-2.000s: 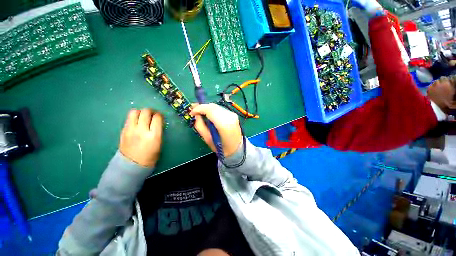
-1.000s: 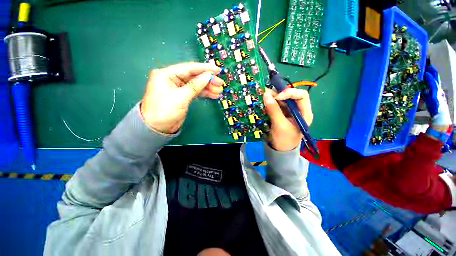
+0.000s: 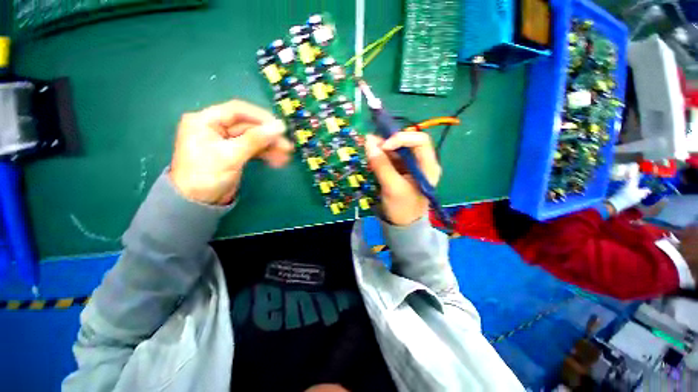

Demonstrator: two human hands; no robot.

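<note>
The PCB panel shows its component side, with yellow blocks, white parts and small dark parts. It lies slantwise in front of me. My right hand is at the panel's lower right edge and holds the dark blue soldering iron, its tip pointing up and left beside the panel. My left hand is left of the panel, apart from it, with thumb and fingertips close together. It is blurred, and I cannot tell if anything is between the fingers.
Yellow tweezers and orange-handled cutters lie right of the panel. Beyond are a stacked PCB panel, a blue soldering station and a blue parts bin. The solder spool is left. A person in red sits right.
The panel was seen nearly edge-on two seconds ago and now shows its component side. My left hand has drawn back left from over the panel. The camera view has also shifted.
</note>
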